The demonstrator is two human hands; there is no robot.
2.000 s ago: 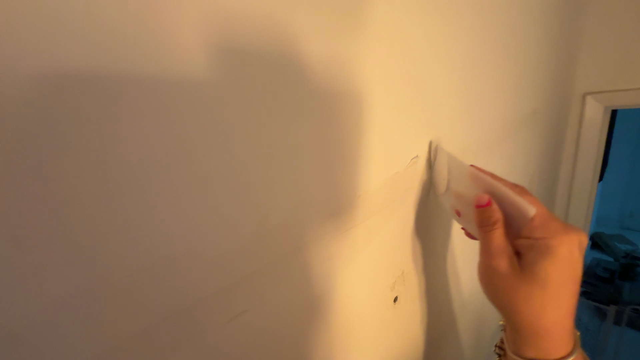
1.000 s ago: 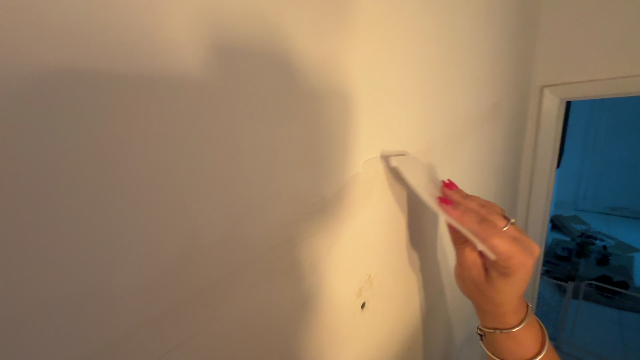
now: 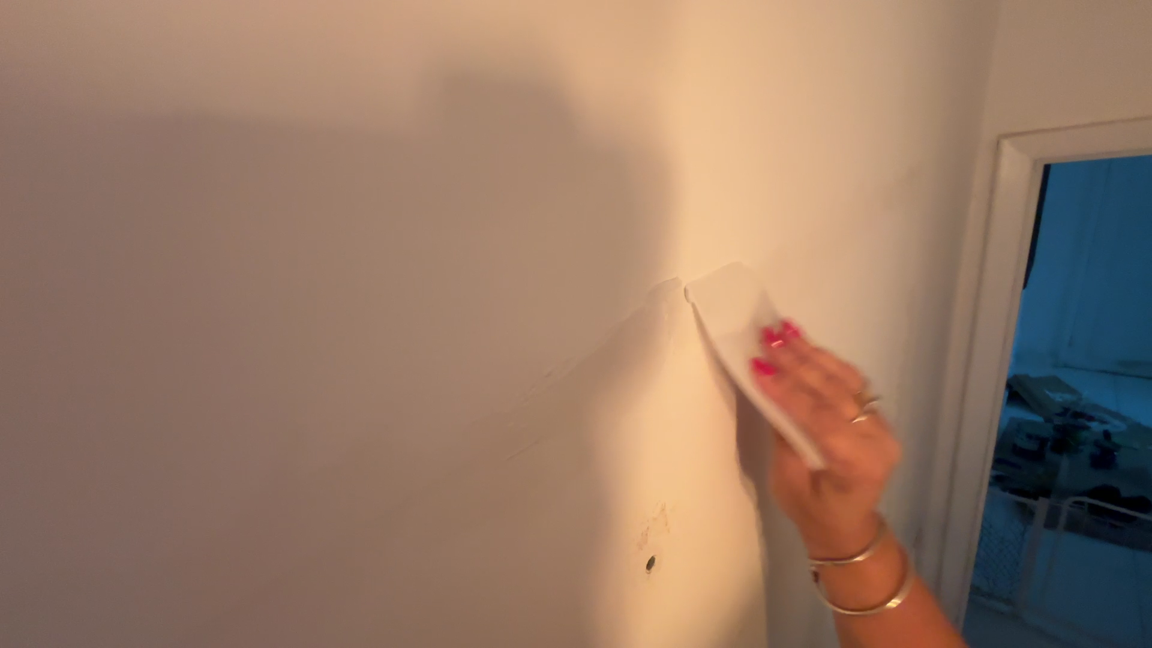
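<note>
My right hand [image 3: 832,432], with rings and bracelets on it, grips a flat white plastic scraper [image 3: 733,315] between thumb and fingers. The scraper's front edge lies against the pale painted wall [image 3: 405,270]. Just left of that edge is a thin ridge of filler [image 3: 666,292], and a faint slanting line of rough marks [image 3: 549,373] runs down and left from it. Lower on the wall are a small dark hole [image 3: 651,563] and a scuffed patch [image 3: 655,525] above it. My left hand is not in view.
A white door frame [image 3: 972,360] stands at the right. Through it shows a blue-lit room with a white metal rail [image 3: 1039,540] and a surface with cluttered items [image 3: 1071,432]. A large shadow covers the wall's left part.
Two seconds ago the scraper was held more edge-on; now its broad face shows and the back of my right hand is turned to view. The scraper stays in my grip throughout.
</note>
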